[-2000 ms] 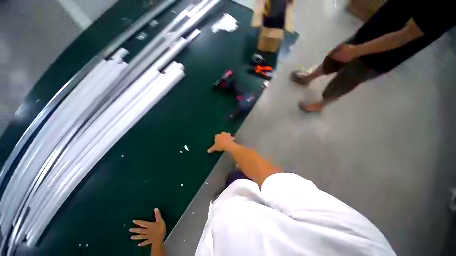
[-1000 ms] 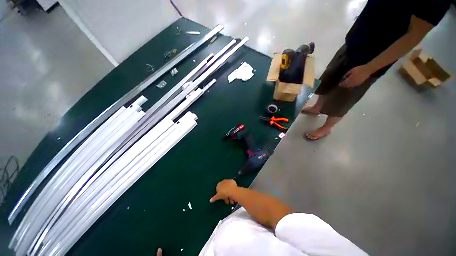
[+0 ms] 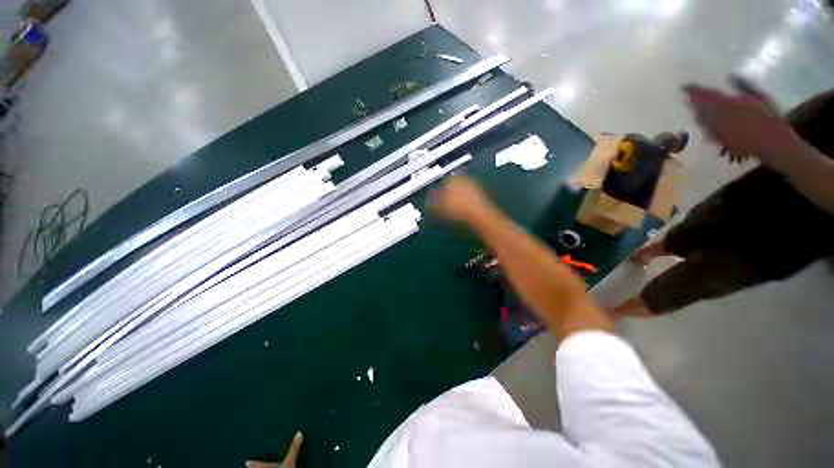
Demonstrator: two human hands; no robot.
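Long white and silver profiles (image 3: 247,283) lie in a loose row on the dark green bench (image 3: 302,370). My right hand (image 3: 457,198) is blurred and hovers by the right ends of the profiles; its fingers are too blurred to read, and I cannot tell if it touches them. My left hand (image 3: 283,455) is at the bottom edge over the bench, cut off by the frame, with thumb and a finger apart and nothing seen in it.
A cordless drill (image 3: 517,320) lies partly hidden under my right forearm, near orange pliers (image 3: 580,264) and a small round item (image 3: 571,239). An open box (image 3: 611,212) holds a black-and-yellow item. A person stands right, hands raised. Green cable (image 3: 55,228) lies on the floor.
My right hand has moved from the bench's near edge forward to the profile ends. More of my left hand shows at the bottom. The other person's hands have risen. The view has shifted.
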